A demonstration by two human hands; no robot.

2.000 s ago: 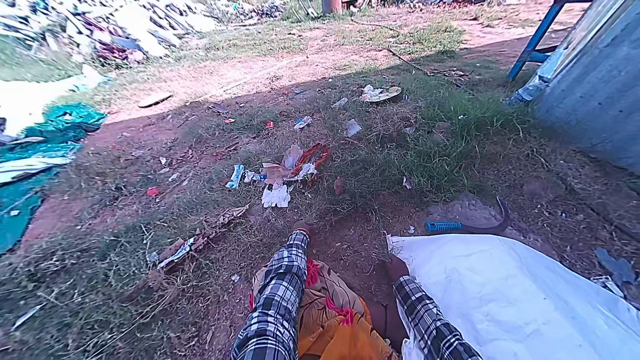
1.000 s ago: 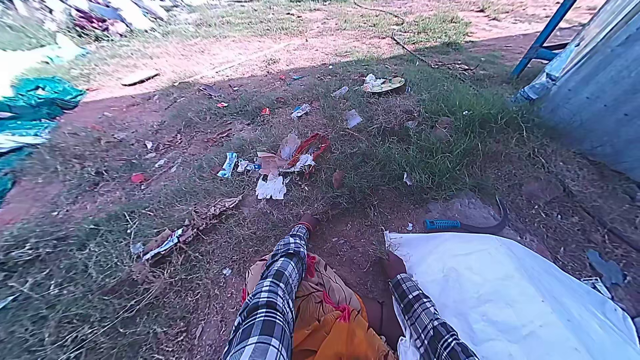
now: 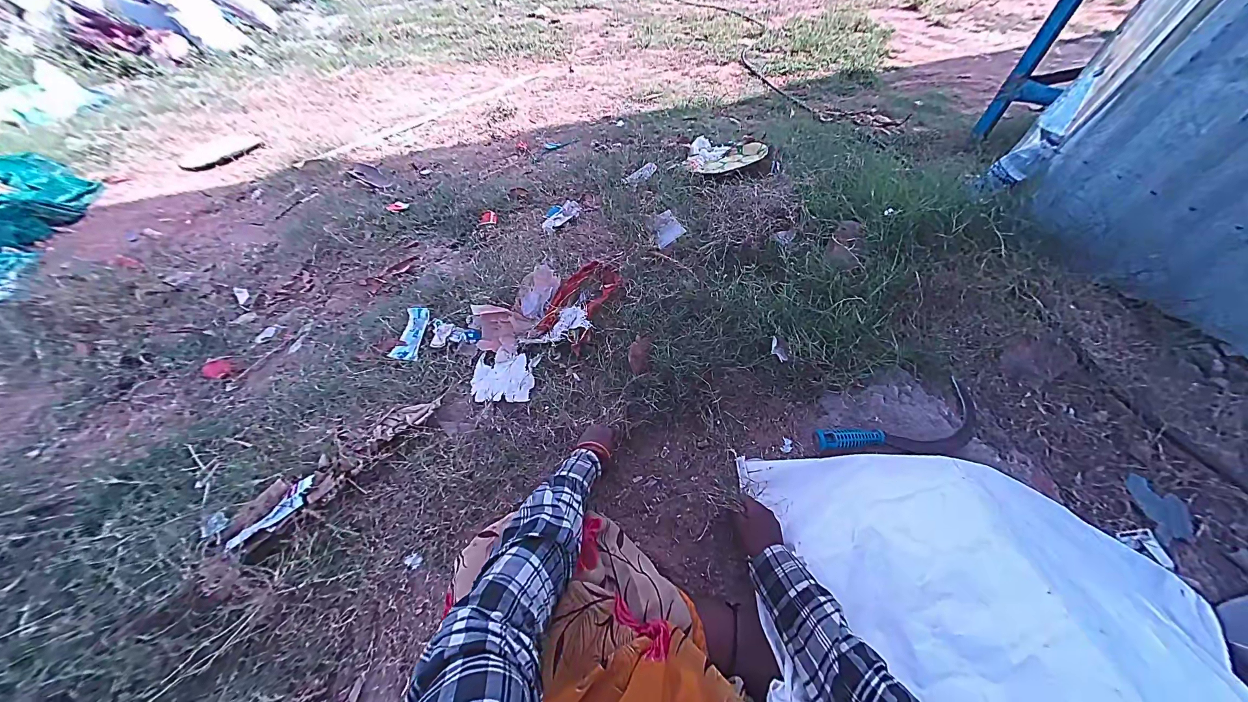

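My left hand (image 3: 597, 441), a red bangle at its wrist, reaches down to the grassy soil just beyond my knees; its fingers are too dark and small to make out. Close to the left edge of a white woven sack (image 3: 955, 565) is my right hand (image 3: 756, 525), low over the ground, its finger pose unclear. Beyond the sack's far edge lies a sickle with a blue handle (image 3: 850, 439), its dark curved blade to the right, partly on a flat stone (image 3: 892, 405). Torn white paper (image 3: 503, 378) and a red strip (image 3: 585, 292) lie ahead of my left hand.
A grey wall panel (image 3: 1160, 185) and a blue metal frame (image 3: 1029, 88) stand at the right. Dry debris (image 3: 283, 512) lies at the left, green sheeting (image 3: 44, 195) at the far left. Farther ahead a yellowish round piece (image 3: 731, 159) rests in the grass.
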